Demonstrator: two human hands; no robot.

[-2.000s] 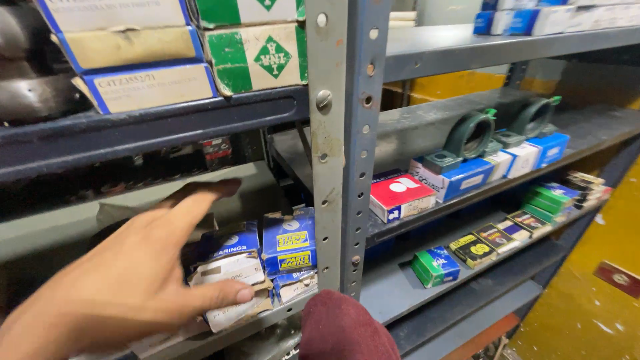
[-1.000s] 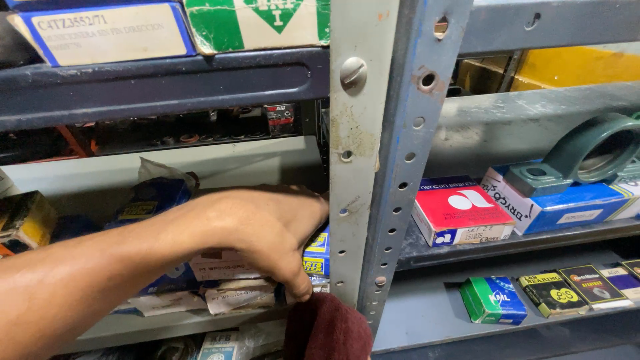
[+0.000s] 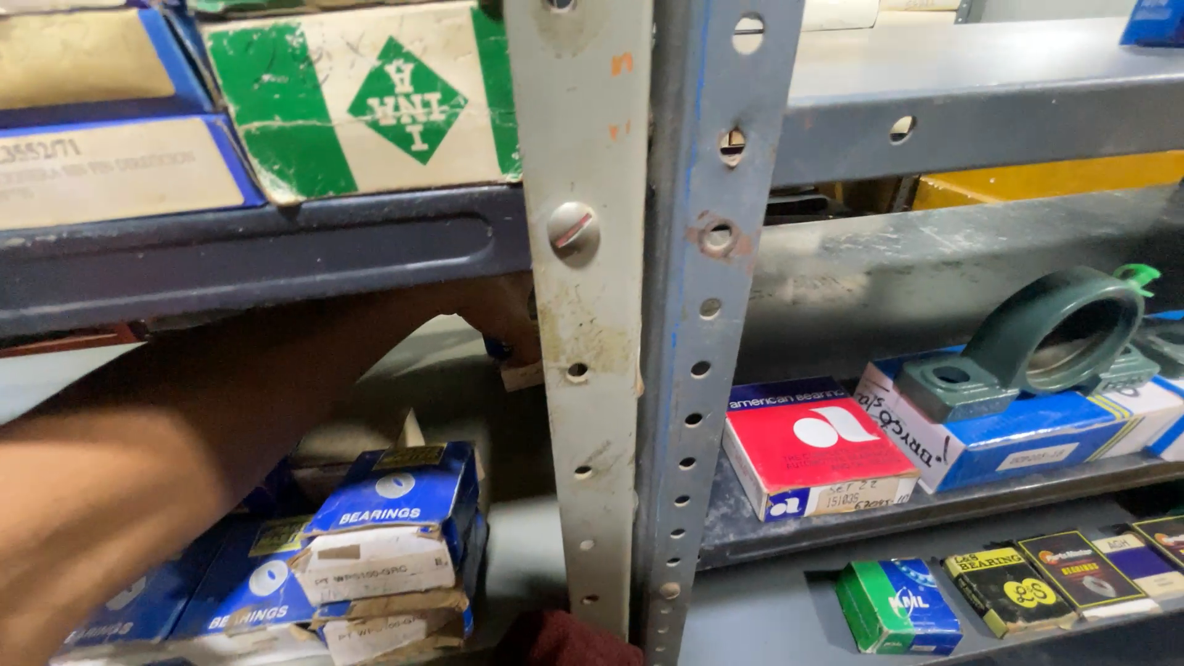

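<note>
From the left edge my left forearm reaches under the upper shelf. My left hand (image 3: 504, 319) is in shadow, partly hidden by the shelf edge and the upright, with its fingers on a small blue and cream cardboard box (image 3: 521, 373), of which only a corner shows. Lower down, blue bearing boxes (image 3: 393, 504) with torn cream labels lie stacked on the lower shelf, other blue boxes (image 3: 245, 578) beside them. My right hand is not visible. Maroon fabric (image 3: 573, 640) shows at the bottom edge; what it belongs to I cannot tell.
Perforated metal uprights (image 3: 597, 305) divide the shelving. Green-and-white and blue-edged boxes (image 3: 370, 102) sit on the upper left shelf (image 3: 277, 264). At right are a red bearing box (image 3: 819, 444), a green pillow block housing (image 3: 1045, 342) on blue boxes and several small boxes (image 3: 902, 606).
My left hand has moved up from the boxes beside the upright. The blue-and-yellow box that stood right of the stack is gone from that spot. The view has moved closer.
</note>
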